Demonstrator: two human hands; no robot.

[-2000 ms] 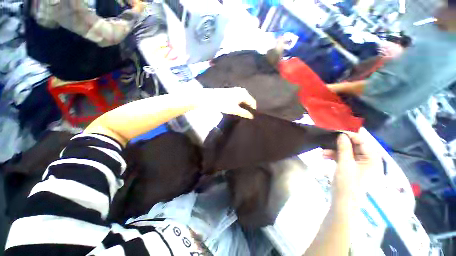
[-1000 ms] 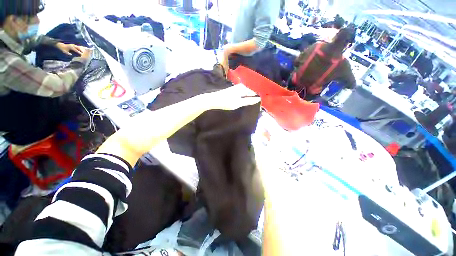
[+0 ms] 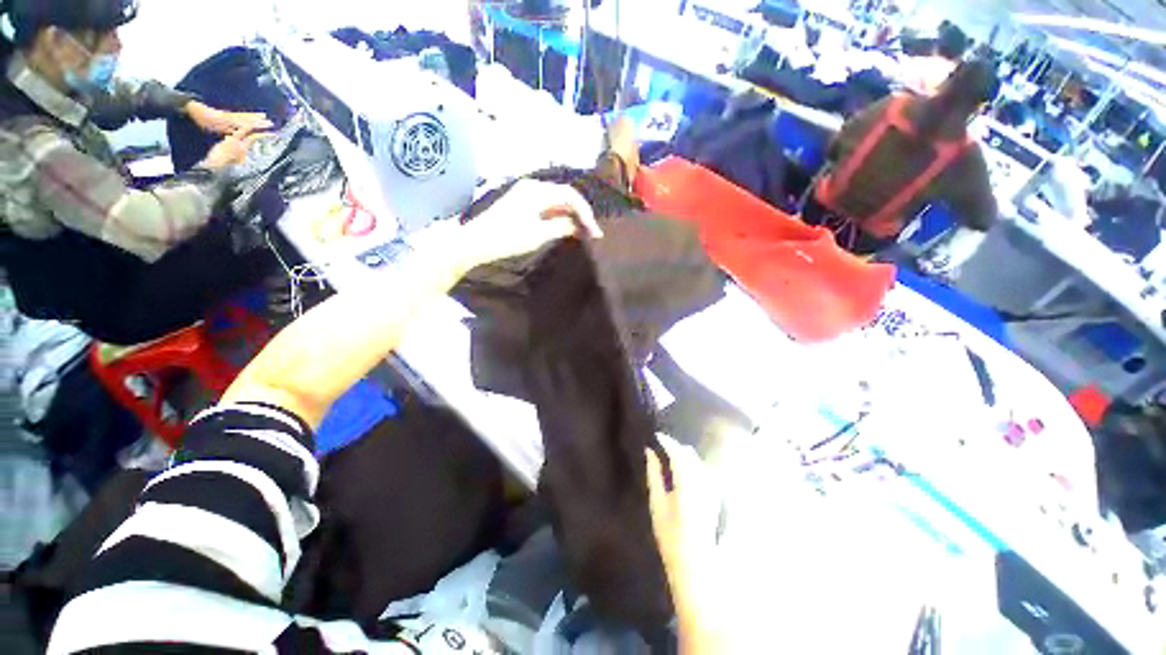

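A dark brown garment piece [image 3: 588,422] hangs from my left hand over the table's near edge towards my lap. My left hand [image 3: 544,218] pinches its upper end, in front of a brown pile [image 3: 665,269] on the table. My right hand [image 3: 665,493] is lower, at the right edge of the piece, overexposed and partly hidden; its fingertips touch the cloth, but I cannot tell if they grip it. More brown cloth [image 3: 396,505] hangs at the left of my body.
A red cloth [image 3: 780,256] lies behind the pile. The white sewing machine [image 3: 882,512] is at the right, washed out. Snips [image 3: 923,630] lie near the bottom right. Another machine [image 3: 416,147] and a masked person are at the left. Another person's hand [image 3: 623,143] touches the pile.
The view swung right, then slightly back. The piece, first stretched sideways between both hands, now hangs down from my left hand. My right hand has come in beside its lower part.
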